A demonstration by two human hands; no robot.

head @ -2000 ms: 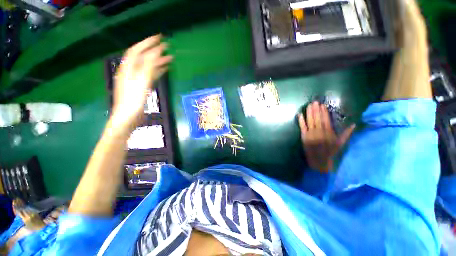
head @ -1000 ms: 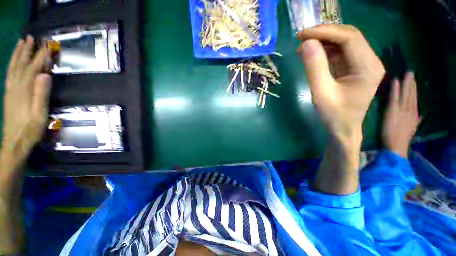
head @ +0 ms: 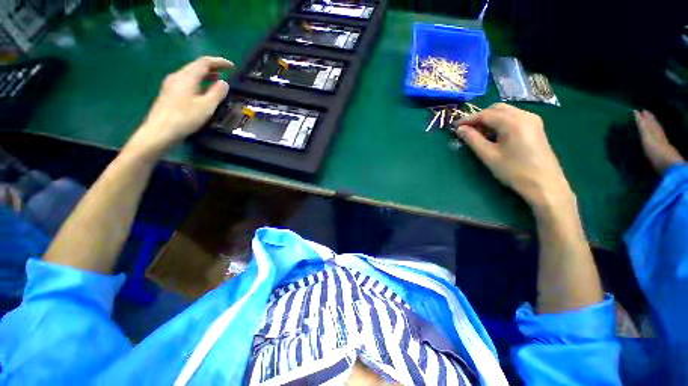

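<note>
A black phone tray (head: 323,143) holds several phones in a slanted column left of centre. The nearest phone (head: 281,127) lies open side up with an orange flex tab (head: 248,112) at its left end. My left hand (head: 185,98) is at the tray's left edge beside the nearer phones, fingers curled; whether it holds anything cannot be told. My right hand (head: 513,147) is at the loose pile of strips (head: 445,114), thumb and index finger close together at its right side; any strip between them cannot be made out. The blue parts bin (head: 448,38) behind holds many beige strips (head: 440,74).
A clear zip bag (head: 513,78) lies right of the bin. Another person's hand (head: 655,140) rests on the bench at far right. A dark tray (head: 30,89) is at far left, and small white bags (head: 178,13) lie at the back left. The bench edge (head: 392,204) runs in front.
The view has shifted, showing more of the tray and bench. My right hand has moved down from beside the zip bag to the loose strips. My left hand remains by the tray's left side.
</note>
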